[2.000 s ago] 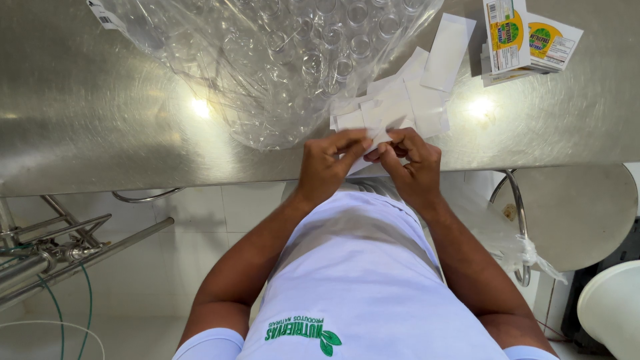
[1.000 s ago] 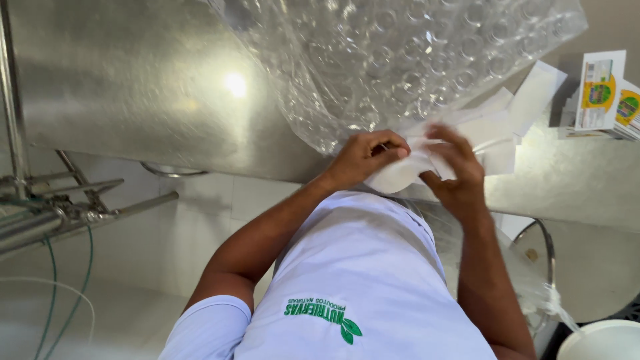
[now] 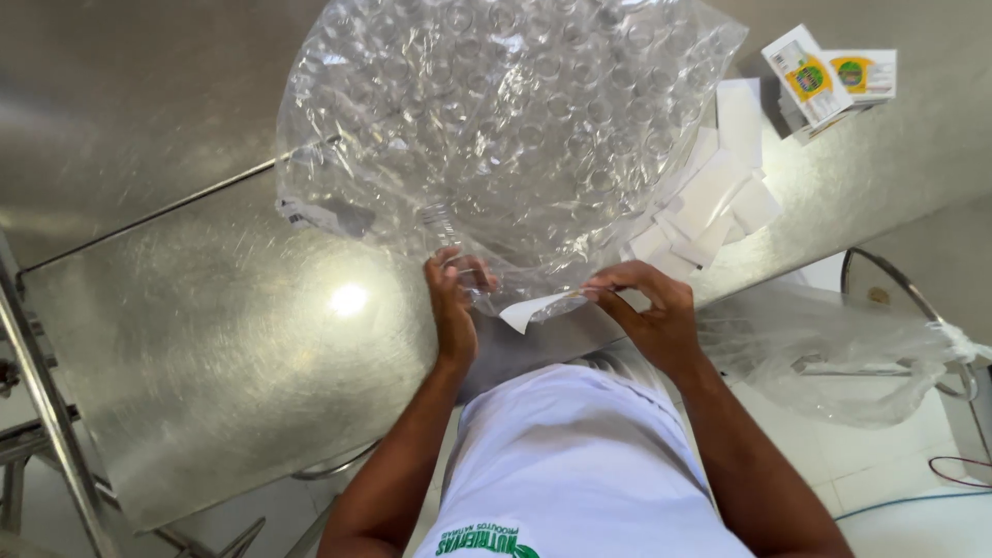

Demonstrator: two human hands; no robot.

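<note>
My right hand (image 3: 647, 310) pinches a white label (image 3: 531, 310) by its right end, thumb against fingers, while the label's free end curls to the left. At the near edge of a big clear plastic bag (image 3: 496, 147) full of clear bottles, my left hand (image 3: 457, 302) has its fingers curved around a clear bottle (image 3: 439, 221) with a ridged neck. Film and glare blur the bottle's outline. Several white label pieces (image 3: 701, 205) lie overlapped to the right of the bag.
Small printed boxes (image 3: 810, 81) stand at the back right of the steel table (image 3: 232, 372). A steel tube frame (image 3: 46, 403) is at the left. Beyond the table's near edge, at the right, a clear plastic bag (image 3: 837, 356) hangs by a round-backed metal seat.
My hands, close together earlier with white paper between the fingers, are now apart. My left hand has gone to a bottle; my right hand holds the label. The view has shifted.
</note>
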